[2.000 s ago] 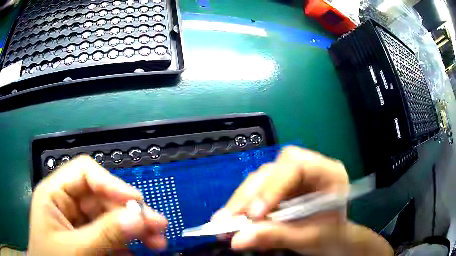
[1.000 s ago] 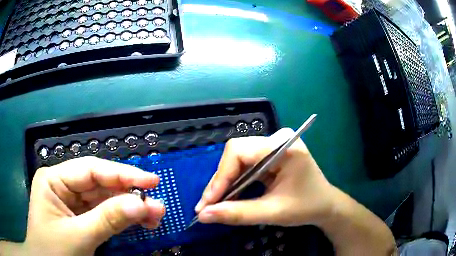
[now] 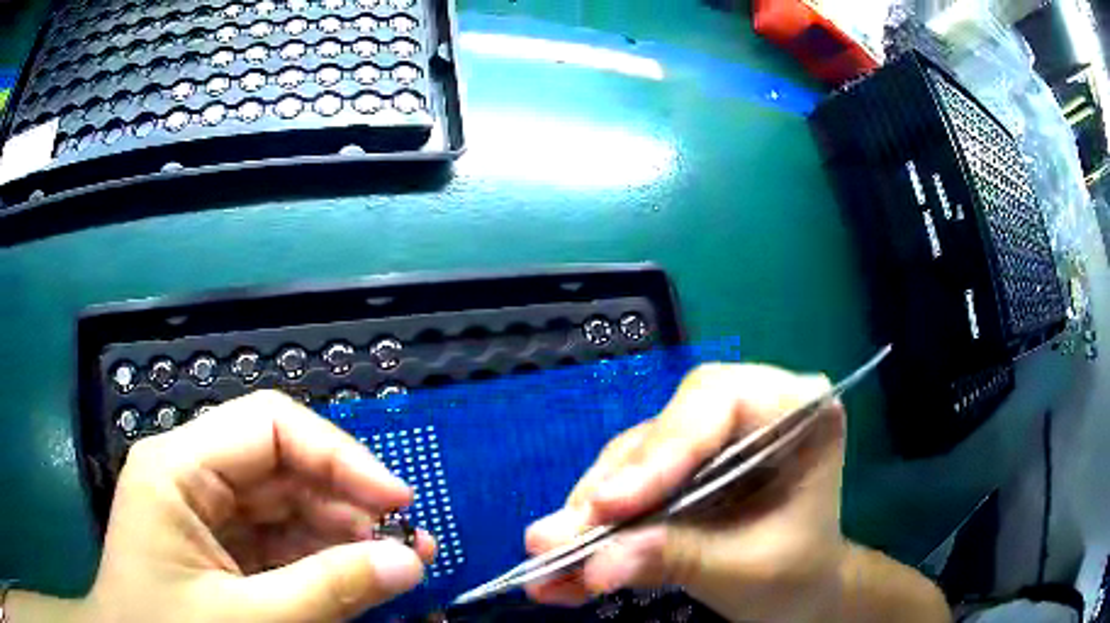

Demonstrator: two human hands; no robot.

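Note:
My left hand pinches a small round component between thumb and fingertips, over the left part of the blue sheet. My right hand holds silver tweezers, their tips pointing down-left near the sheet's lower edge, just right of the held part. Whether the tips grip anything cannot be told. The blue sheet lies across the near black tray and bears rows of tiny white dots. Round parts sit in the tray's upper rows, with several pockets bare between them.
A second black tray with round parts and a white label lies at the upper left. A tall stack of black trays stands at the right. A red-orange bin and clear plastic bags are behind it.
Since one second ago, my left hand has moved right and down with the component. My right hand has shifted right and down, and the tweezers lie flatter, their tips lower.

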